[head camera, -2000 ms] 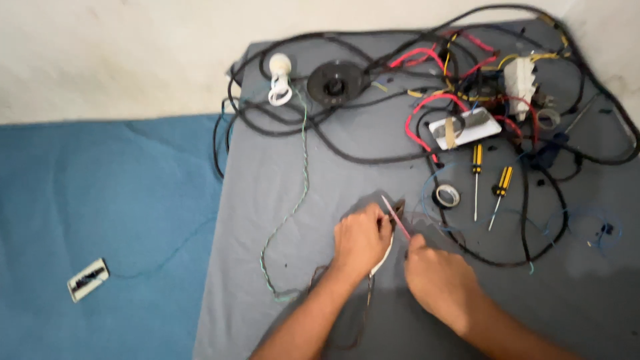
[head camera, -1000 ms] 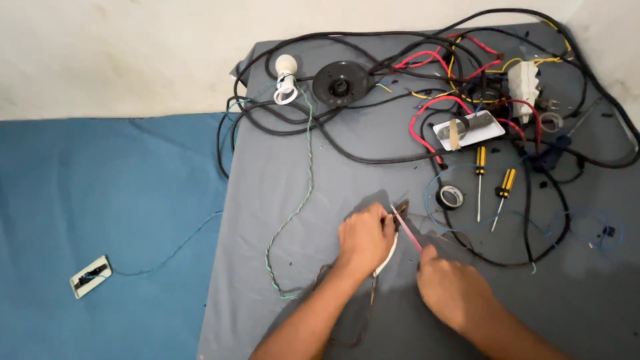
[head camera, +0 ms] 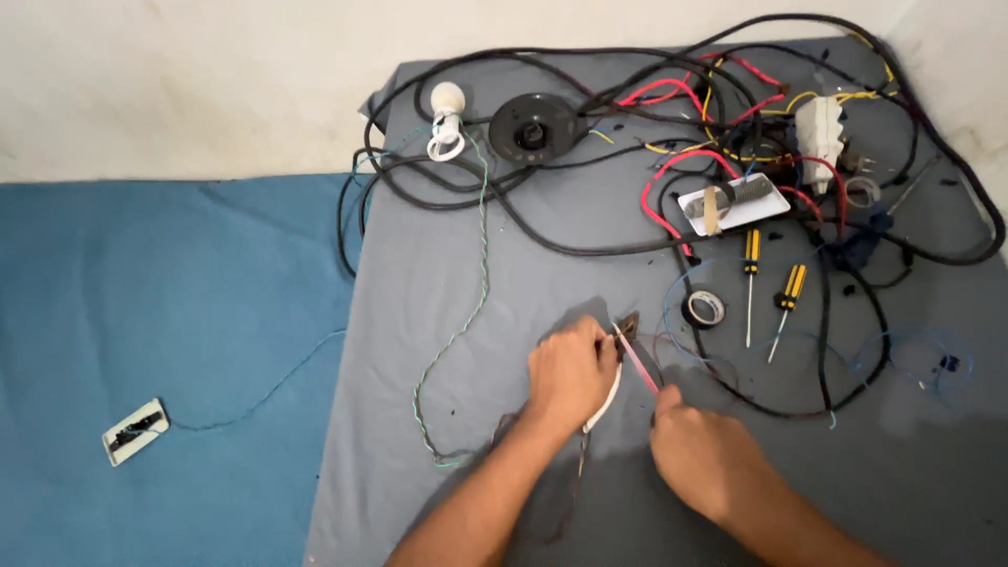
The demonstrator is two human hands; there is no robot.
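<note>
My left hand (head camera: pixel 572 370) is closed on a small brown piece (head camera: pixel 628 327), whose kind I cannot tell, over the grey cloth. A white curved strip (head camera: pixel 605 405) comes out below that hand, with a thin brown wire (head camera: pixel 581 465) under it. My right hand (head camera: pixel 705 449) grips a thin pink-handled tool (head camera: pixel 636 361); its pale pointed end touches or lies just over the brown piece at my left fingertips. To the left, a twisted green and white wire (head camera: pixel 483 260) runs from a white bulb in its holder (head camera: pixel 447 114) down toward my left forearm.
Two yellow and black screwdrivers (head camera: pixel 752 252) (head camera: pixel 794 287) lie right of a roll of black tape (head camera: pixel 703 309). Behind them are a white plate with a coil (head camera: pixel 736 205), a white connector block (head camera: pixel 819 142), tangled cables and a black round base (head camera: pixel 535 128). A switch plate (head camera: pixel 135 431) lies on blue cloth.
</note>
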